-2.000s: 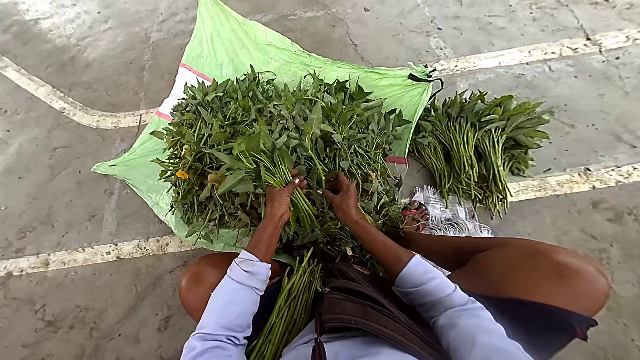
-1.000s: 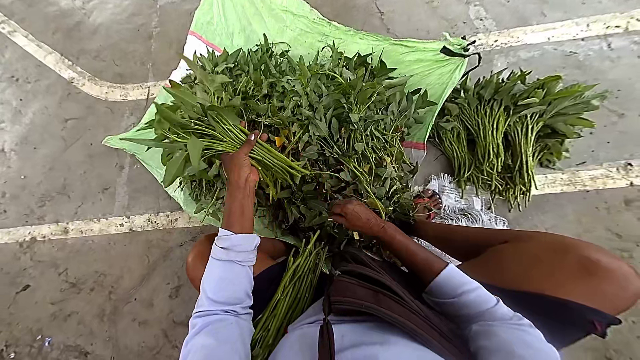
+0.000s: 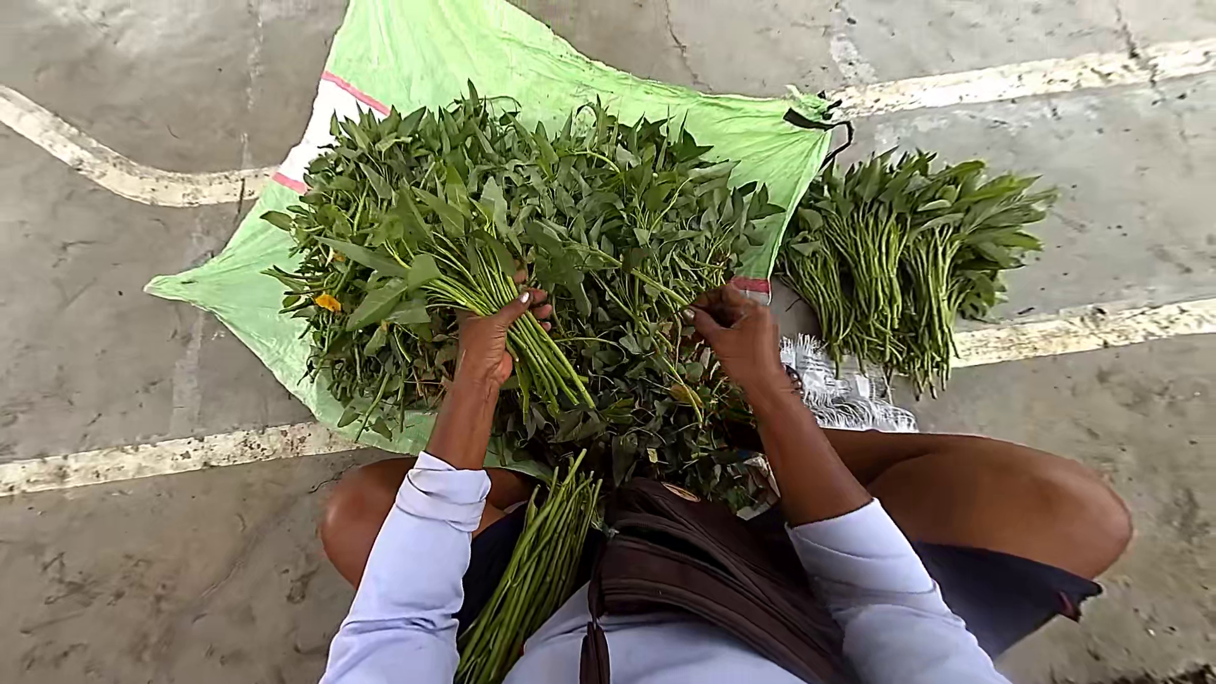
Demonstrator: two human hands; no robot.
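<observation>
A bunch of leafy green stems (image 3: 546, 356) is gripped in my left hand (image 3: 494, 334), its leaves pointing up and left, its cut ends down and right. My right hand (image 3: 736, 332) pinches a thin stem at the right side of a broad heap of leafy greens (image 3: 608, 180), which look like water spinach. Under the heap lies a light green woven sack (image 3: 456, 47). A cluster of long bare stems (image 3: 532, 570) rests against my lap, below my left hand.
Sorted bundles of the greens (image 3: 883, 266) lie on the concrete floor (image 3: 1121, 171) to the right. Near them is a frayed white woven cloth (image 3: 845, 389). A dark brown bag (image 3: 693, 570) rests on my lap between my bent knees. White painted lines (image 3: 171, 461) cross the floor.
From beside my left hand two seconds ago, my right hand has moved apart to the heap's right side. My left hand has kept hold of the bunch, swinging out left and back toward the middle.
</observation>
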